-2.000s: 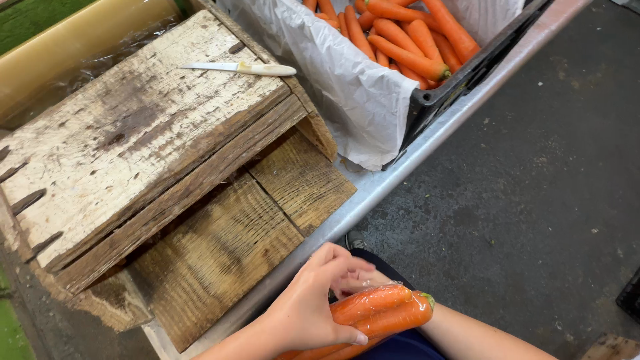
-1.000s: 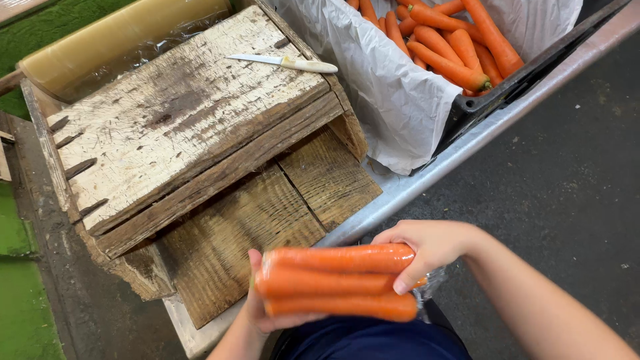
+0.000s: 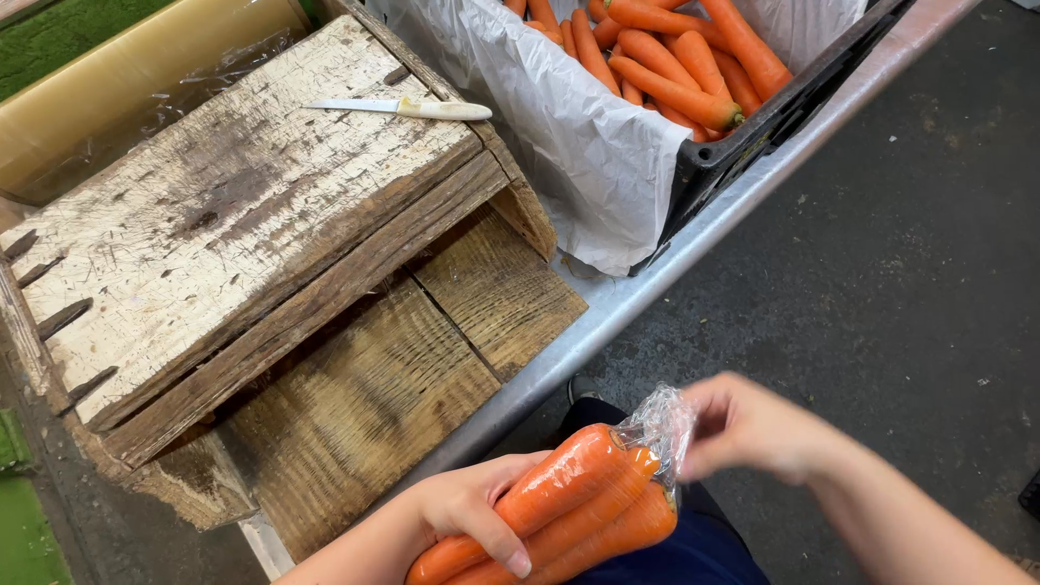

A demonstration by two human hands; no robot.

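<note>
A bundle of several carrots wrapped in clear plastic film lies in my left hand, whose thumb rests over the top of it. My right hand pinches the gathered, crumpled end of the plastic film at the thick ends of the carrots. Both hands are above my lap, off the table's metal edge. A small knife with a white handle lies on the worn wooden board at the upper left, away from both hands.
A large roll of plastic film sits behind the board. A lower wooden shelf projects beneath it. At the upper right, a black crate lined with white paper holds loose carrots, beside the metal table edge.
The wrapped bundle was held level between both hands a second ago; it is now tilted in my left hand. My right hand has moved from the carrots onto the film's bunched end.
</note>
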